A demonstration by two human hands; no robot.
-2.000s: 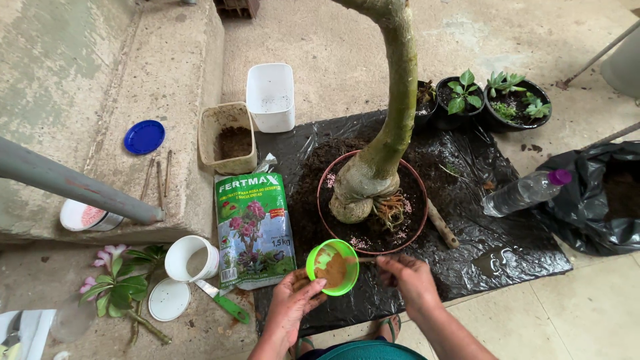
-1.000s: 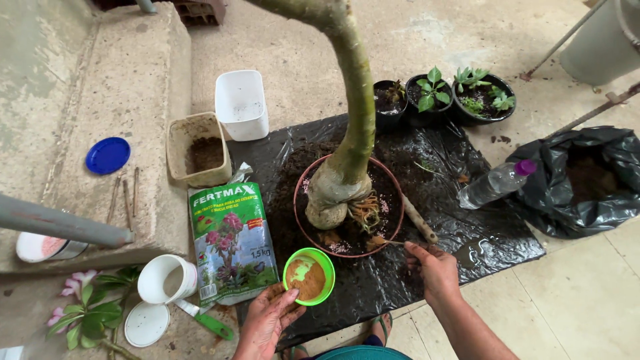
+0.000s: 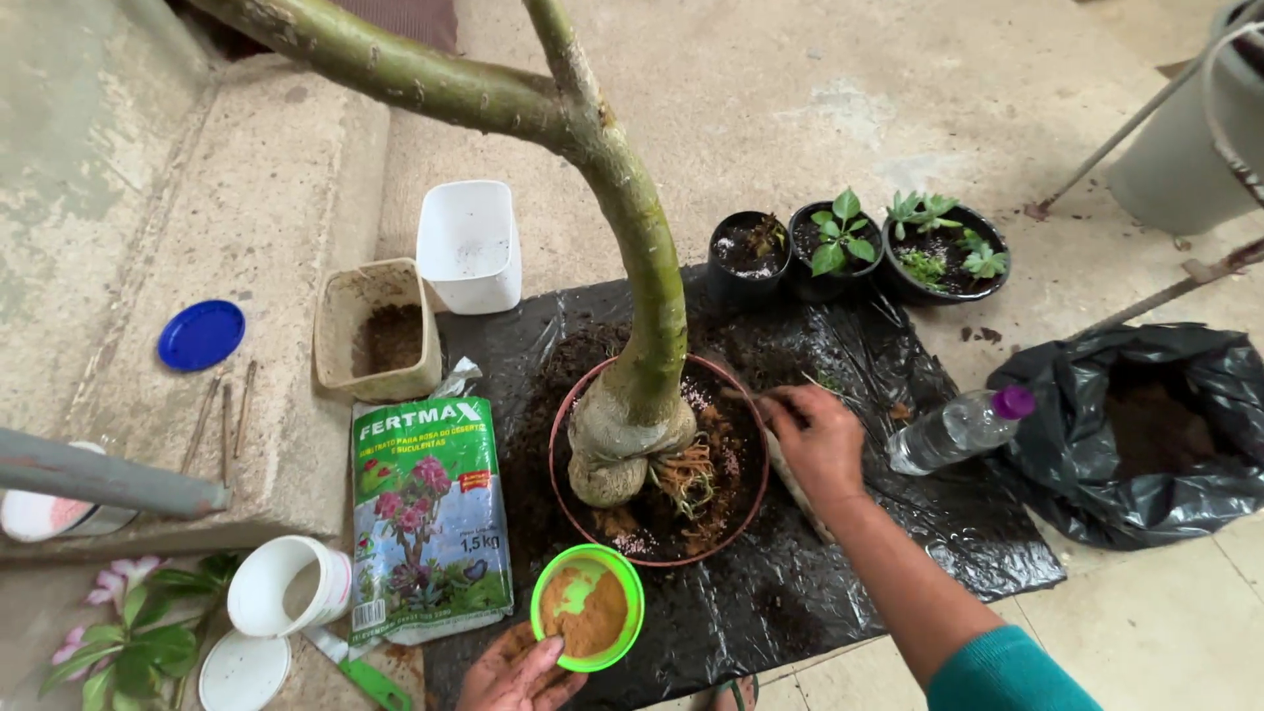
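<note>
A plant with a swollen base and thick green stem (image 3: 647,286) stands in a round pot (image 3: 760,464) of dark soil, some roots (image 3: 688,474) bare. Brown powder lies in patches around them. My left hand (image 3: 523,671), soil-stained, holds a lime-green cup (image 3: 637,607) of brown powder below the pot. My right hand (image 3: 815,434) is at the pot's right rim, fingers pinched on a thin utensil whose tip reaches over the soil; its shape is mostly hidden. Beneath that hand a stick (image 3: 795,489) lies against the pot.
Black plastic sheeting (image 3: 928,553) lies under the pot. At left are a substrate bag (image 3: 430,523), two square tubs (image 3: 380,375), a white cup (image 3: 286,583) and a green-handled tool (image 3: 370,681). Several small potted plants (image 3: 839,237), a plastic bottle (image 3: 953,434) and a black bag of soil (image 3: 1185,494) stand right.
My right hand has moved from beside the green cup, along the pot's right side, to its upper right rim. Brown powder now shows on the soil. The view has shifted.
</note>
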